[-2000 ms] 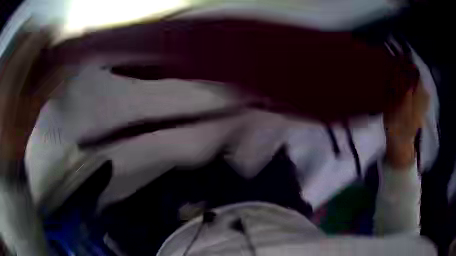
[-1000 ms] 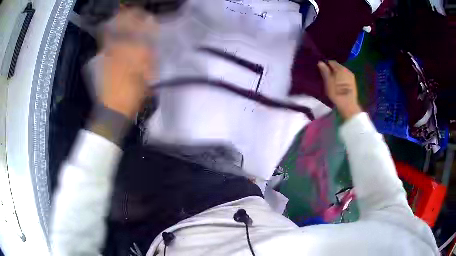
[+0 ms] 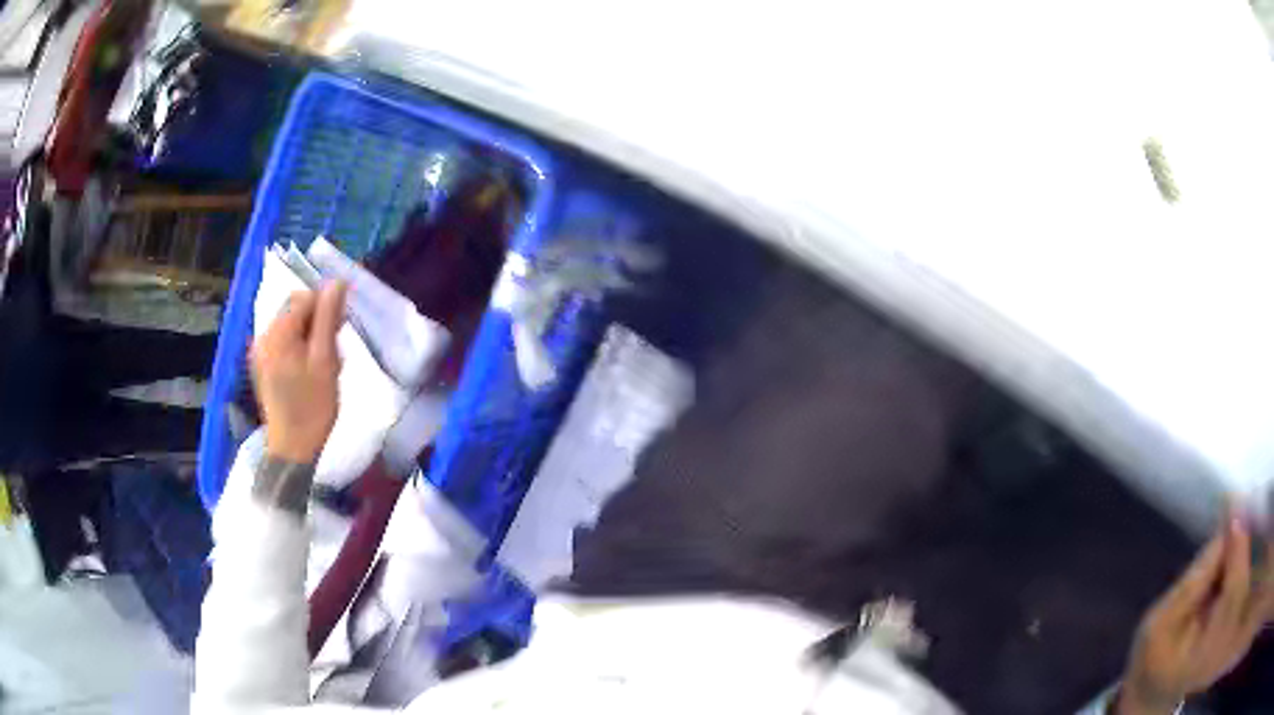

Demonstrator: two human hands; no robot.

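My left hand [image 3: 296,374] is over a blue plastic basket [image 3: 538,168] at the left. Its thumb and fingers pinch white cloth pieces [image 3: 384,319], whose folded corners stick up beside the fingertips. A grey band is on the left wrist. Maroon cloth [image 3: 444,245] lies in the basket, with more white and maroon cloth hanging at its near side. My right hand [image 3: 1204,615] is at the lower right, at the edge of the white table [image 3: 950,182], partly cut off by the picture's rim. Whether it holds anything cannot be told.
A pale flat piece [image 3: 594,454] lies right of the basket, with whitish scraps [image 3: 580,273] above it. My dark-clad lap [image 3: 838,461] lies below the table edge. A small yellowish object [image 3: 1160,169] is on the table. Dark shelving and cloth stand at the far left.
The view has swung from the cloth panel on my lap to the blue basket and white table. My left hand is now at the basket, and my right hand has moved to the table edge.
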